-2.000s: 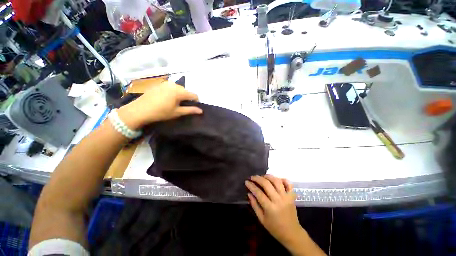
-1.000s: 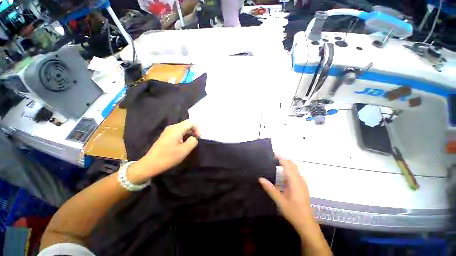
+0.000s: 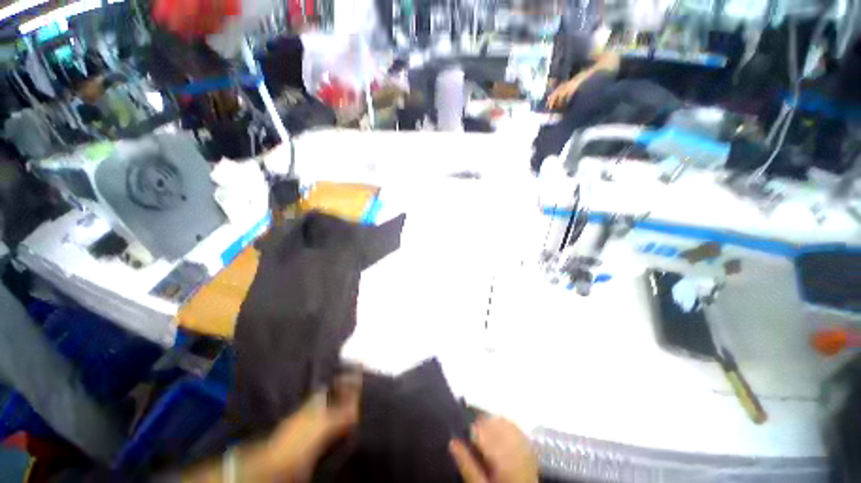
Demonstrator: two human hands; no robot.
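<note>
The dark garment piece [image 3: 300,307] lies over the left part of the white table and hangs down at the front edge. My left hand [image 3: 332,415] grips it near the bottom of the view; the hand is blurred. My right hand [image 3: 496,451] pinches the right edge of the cloth at the table's front edge, partly cut off by the frame. A corner of cloth stands up between the hands. The sewing machine head [image 3: 604,222] is to the right, with no cloth under its foot.
A black phone [image 3: 682,316] and thread snips [image 3: 741,389] lie right of the needle. A cardboard sheet [image 3: 215,300] lies under the cloth at left, beside a grey machine housing [image 3: 165,193]. Blue baskets [image 3: 179,415] stand below. Another person's hand [image 3: 582,83] is beyond the machine.
The view has tilted up and blurred. Both hands have drawn the near part of the cloth towards the lap, and its right end is now folded up. Earlier the cloth was bunched on the table.
</note>
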